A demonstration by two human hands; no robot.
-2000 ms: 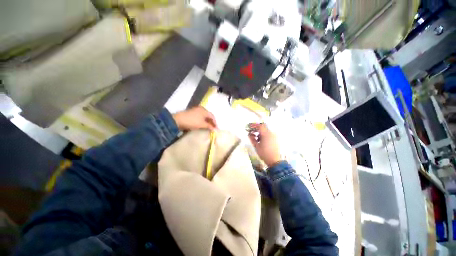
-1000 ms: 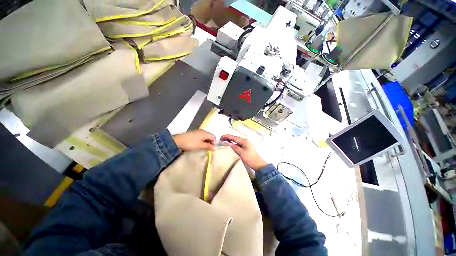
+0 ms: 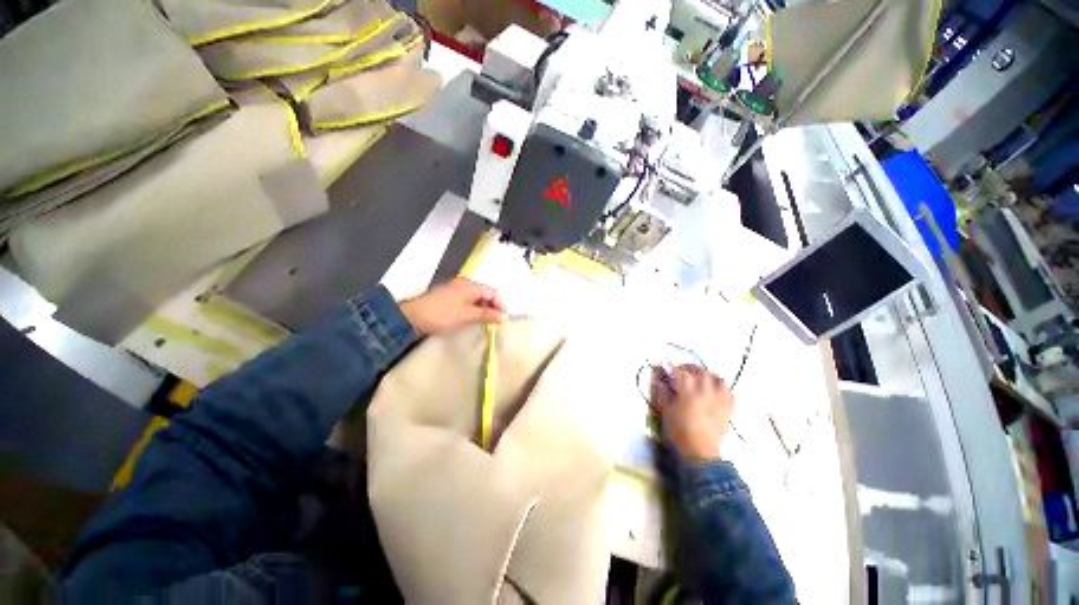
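Observation:
The beige workpiece lies folded in front of me, partly across my lap. A yellow binding strip runs down its upper middle. My left hand pinches its top edge beside the strip. My right hand is away from the workpiece, low over the white table near the cable, with its fingers curled. Glare and blur hide whether it holds anything. The sewing machine head, with a dark grey cover, stands beyond my left hand.
Stacked beige workpieces with yellow edges lie at the left. A control screen stands at the right. A thin cable lies on the white table. Another beige piece is at the upper right.
My right hand has left the workpiece's top edge and moved right to the cable area. My left hand still holds the edge. The camera view has shifted slightly.

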